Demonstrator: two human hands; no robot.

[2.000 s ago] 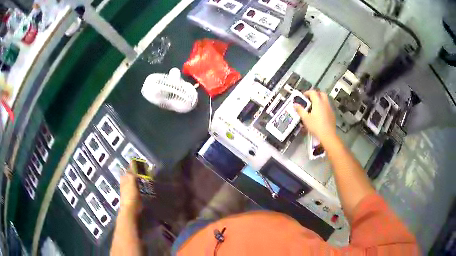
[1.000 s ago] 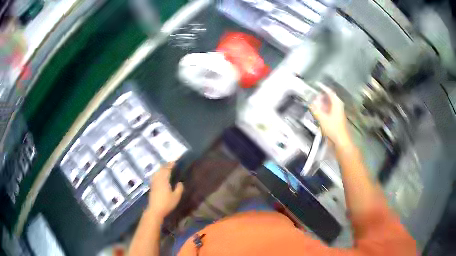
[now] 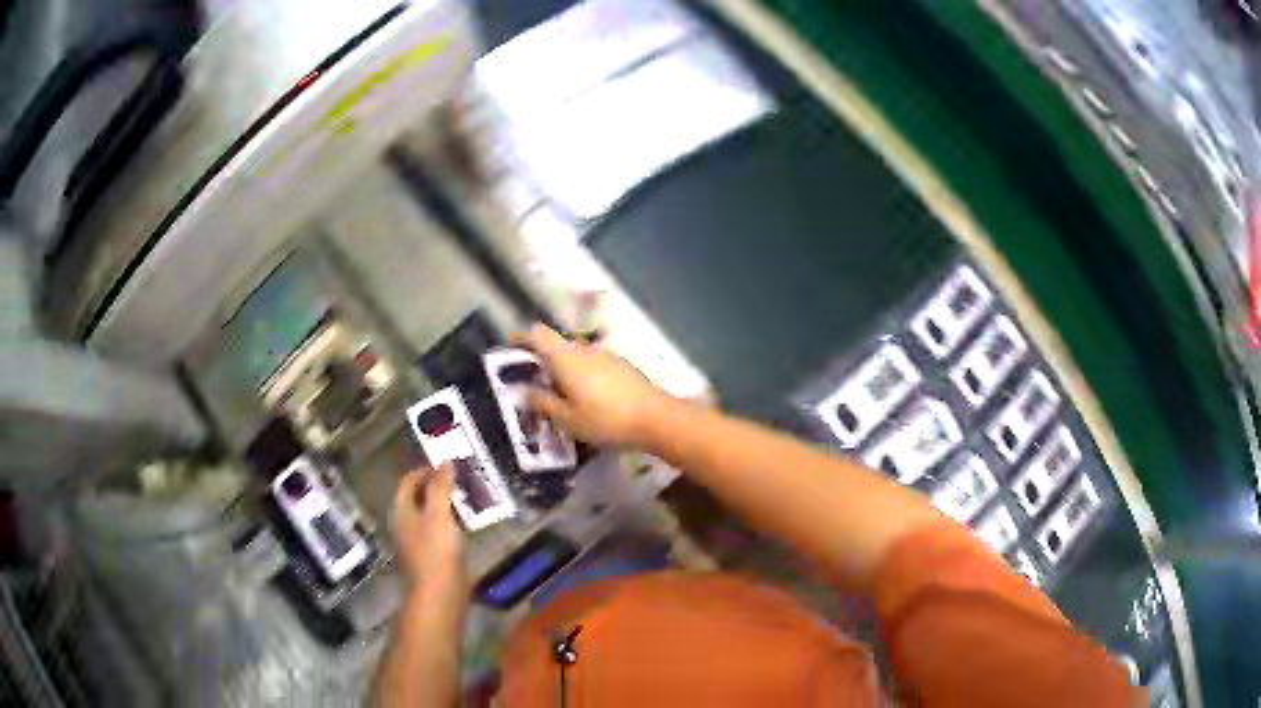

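My left hand (image 3: 432,520) holds a white housing (image 3: 463,459) by its edge, above the front of the machine. The housing has a dark oval near its upper end and dark markings. My right hand (image 3: 588,387) grips a second white housing (image 3: 531,412) at a dark fixture (image 3: 463,346); whether it is fully seated is hidden. The two housings are side by side. A third white housing (image 3: 321,520) lies on another dark fixture to the left, with no hand on it.
A clear blister tray (image 3: 885,457) of white housings lies on the dark bench at right, beside the green conveyor (image 3: 1065,277). Whitish sheets (image 3: 622,118) lie at top centre. The cream-white machine body (image 3: 263,152) is upper left. A blue display (image 3: 526,570) is near my body.
The view has swung from the machine with the fan and red bag to another machine. My left hand, empty over a tray one second ago, now holds a housing. My right hand is at a different fixture.
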